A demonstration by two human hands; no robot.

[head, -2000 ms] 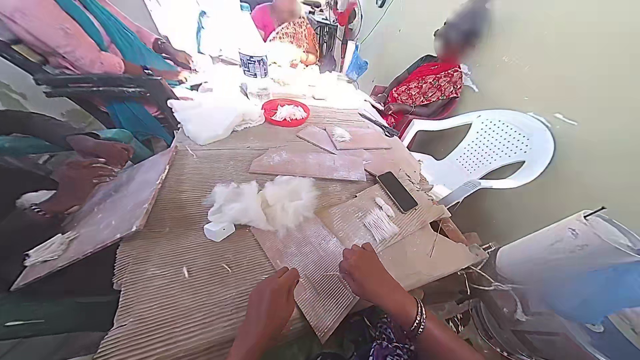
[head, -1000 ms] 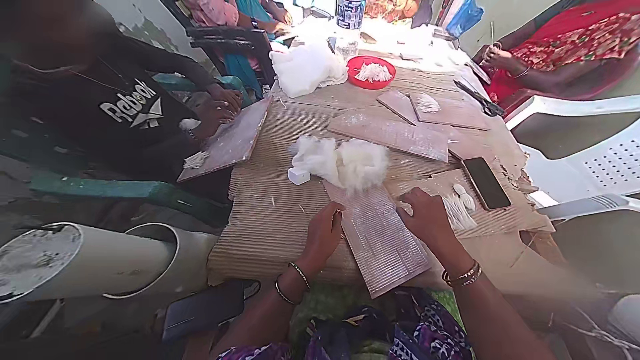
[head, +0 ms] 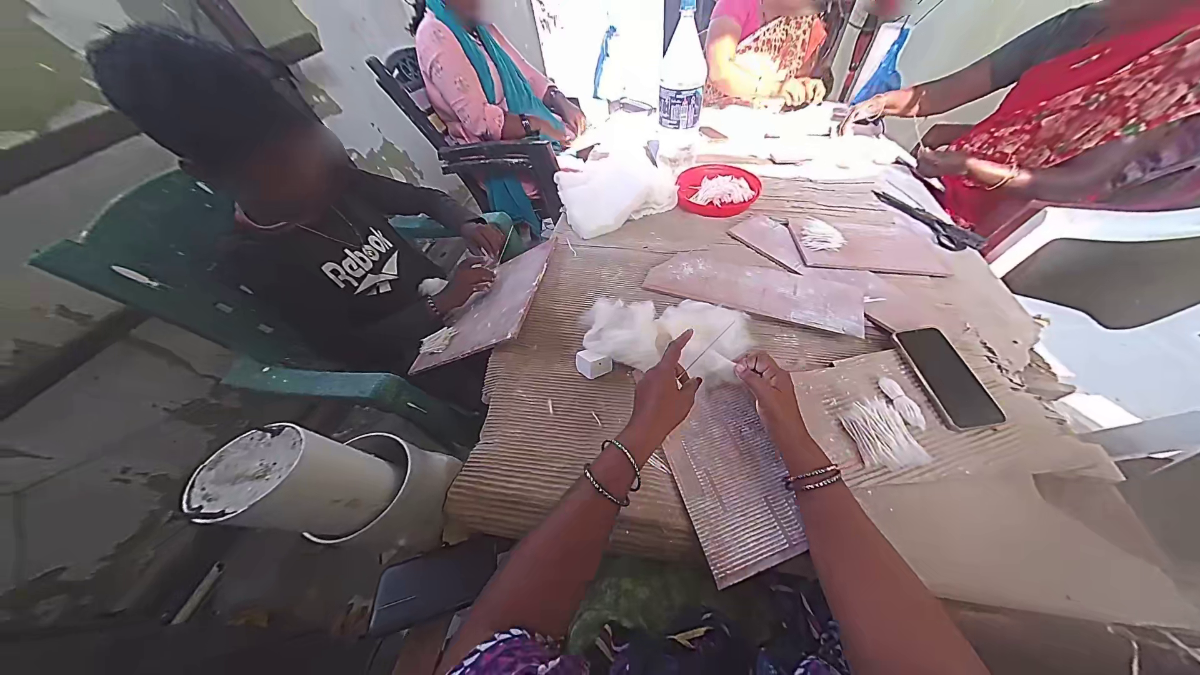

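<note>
My left hand (head: 664,389) is at the near edge of a loose heap of white cotton wool (head: 623,330), its index finger extended; whether it grips any fibre is unclear. Beside it, my right hand (head: 771,386) pinches a small white tuft of cotton between thumb and finger. Below both hands lies a ridged, dusty board (head: 736,487), slanting toward my lap. A small white block (head: 593,364) sits left of the cotton. To the right, a bundle of thin white cotton wicks (head: 883,433) rests on cardboard near a dark phone (head: 949,378).
Corrugated cardboard (head: 553,469) covers the table. Farther back are boards (head: 759,292), a red bowl of wicks (head: 719,191), black scissors (head: 928,221) and a bottle (head: 682,80). Several people sit around the table; one at left holds a board (head: 506,305). White buckets (head: 300,473) stand at lower left.
Both hands have moved up from the ridged board to the cotton heap, and a tuft now shows at my right hand. The view has swung left since the oldest frame.
</note>
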